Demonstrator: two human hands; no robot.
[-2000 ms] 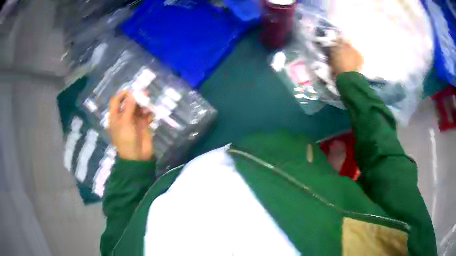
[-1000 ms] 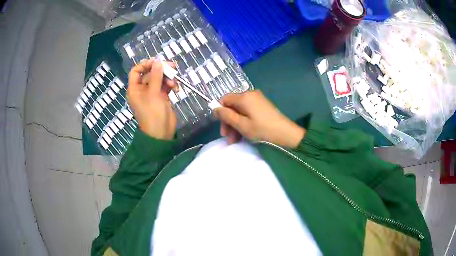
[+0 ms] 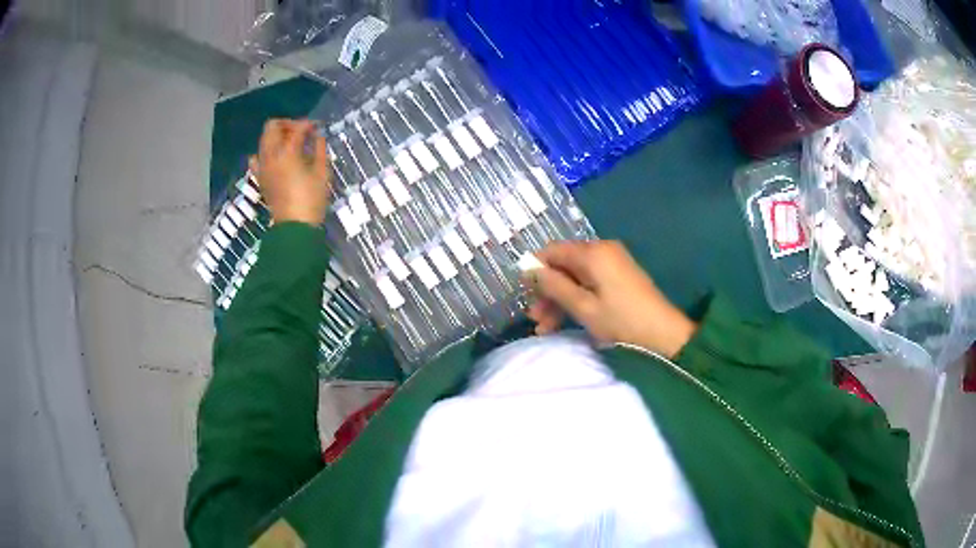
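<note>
A clear blister tray holds rows of thin metal rods with white plastic pieces on them. A second clear tray with rods and white pieces lies further left, partly under the first. My left hand is at the upper left edge of the first tray, over the second; its fingertips are bent, and whether they hold anything cannot be told. My right hand is at the first tray's lower right corner, with a small white plastic piece between thumb and forefinger.
A ribbed blue tray lies beyond the clear tray. A blue bin with clear items and a dark red bottle stand at upper right. A small clear case lies beside a large plastic bag of white pieces. All rest around a green mat.
My hands have moved apart. The left hand has left the rod and gone to the tray's left edge. The right hand still holds a white piece. The view has shifted.
</note>
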